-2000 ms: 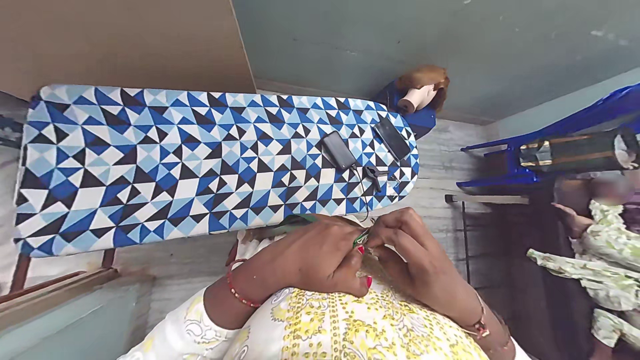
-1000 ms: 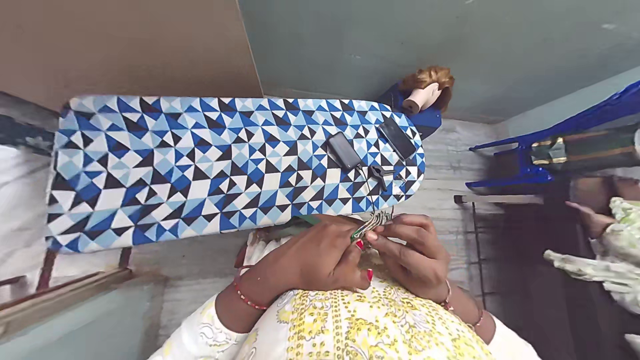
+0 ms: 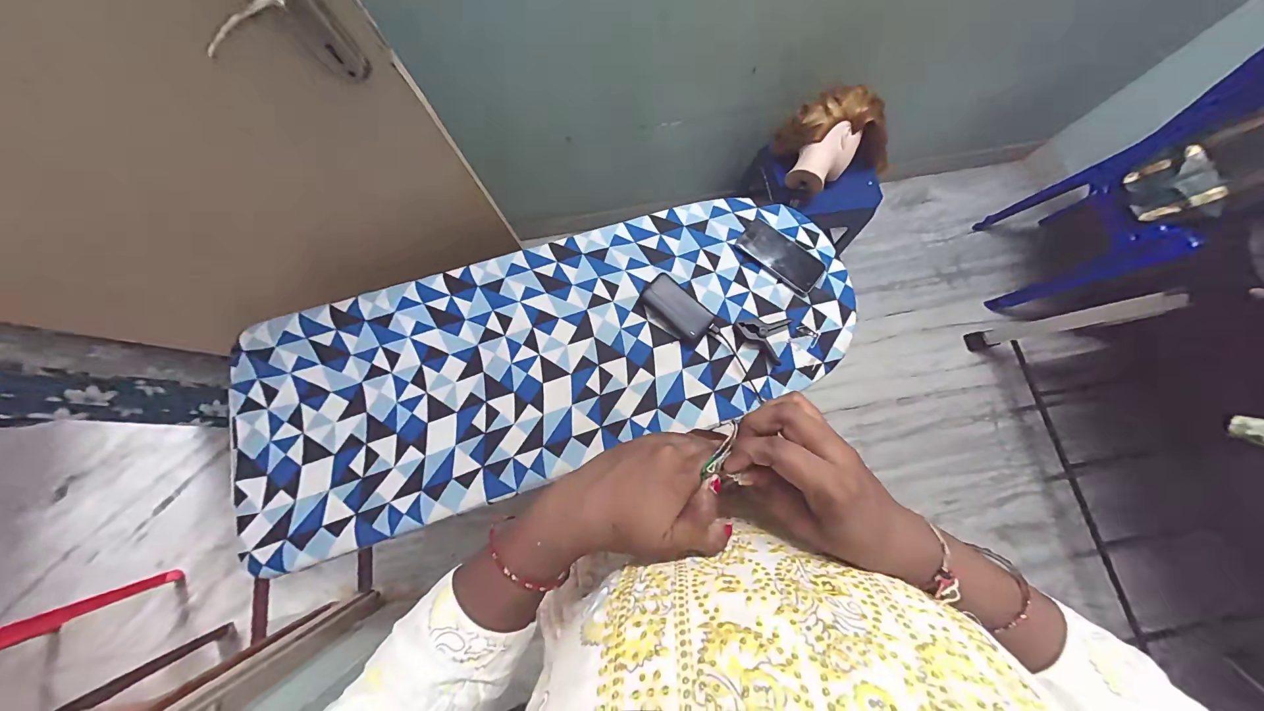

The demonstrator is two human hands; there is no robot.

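Near the body, just past the lower edge of a patterned ironing board [image 3: 474, 395], my left hand [image 3: 647, 499] and my right hand [image 3: 825, 484] meet. Between the fingers of both is a small bundle of thin cords [image 3: 719, 456], green and pale; its exact kind cannot be told. On the board beyond the hands lie a dark power bank [image 3: 678, 307] with a cable [image 3: 736, 355], a black spring clamp [image 3: 766, 338] and a dark smartphone [image 3: 780, 259]. The cable runs toward the hands, which hide its far end.
A mannequin head with a light brown wig [image 3: 837, 133] rests on a blue stool [image 3: 847, 197] beyond the board's rounded end. Blue plastic chairs [image 3: 1106, 232] stand at the right. A door with a handle [image 3: 326, 39] is at the upper left, a red rail [image 3: 89, 607] at the lower left.
The view has turned, so the board now slants. Both hands stay together at the cords, with their fingers shifted. The person seen at the right edge earlier is mostly out of view.
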